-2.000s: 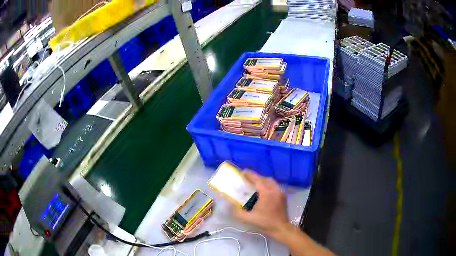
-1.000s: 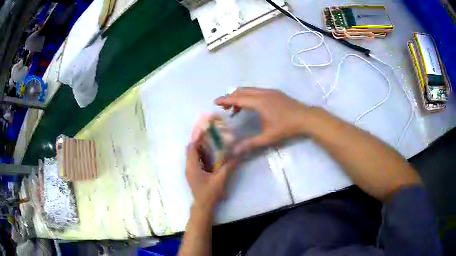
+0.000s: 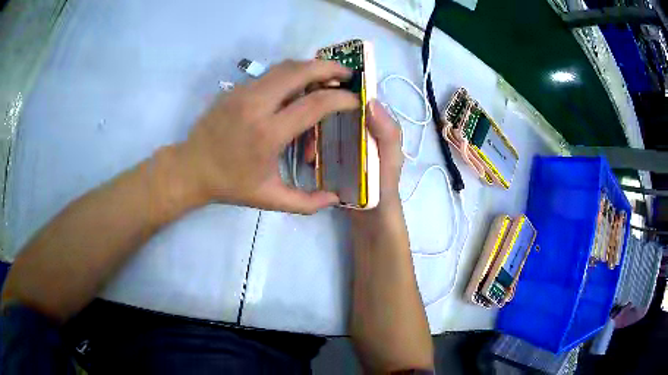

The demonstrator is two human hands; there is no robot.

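A power bank unit [image 3: 343, 150], an open pink-gold shell with a silver cell and a green board at its upper end, stands lengthwise in both my hands above the mat. My left hand [image 3: 256, 135] reaches over it from the left, fingertips near the board and thumb at its lower end. My right hand [image 3: 384, 146] holds it from the right and behind; most of those fingers are hidden. A USB plug [image 3: 253, 67] with a metal tip lies on the white mat, left of the unit. A smaller white piece [image 3: 225, 86] lies beside it.
White cord [image 3: 458, 220] loops over the mat beside a black lead [image 3: 447, 146]. Stacked units [image 3: 483, 139] lie right of the lead, and more units [image 3: 502, 260] lie against a blue bin [image 3: 557, 249] holding units. The green conveyor [image 3: 513, 55] runs along the upper right.
The view has turned, bringing the blue bin in at the right. The blurred unit between my hands is now upright and clear, with my left hand across its face.
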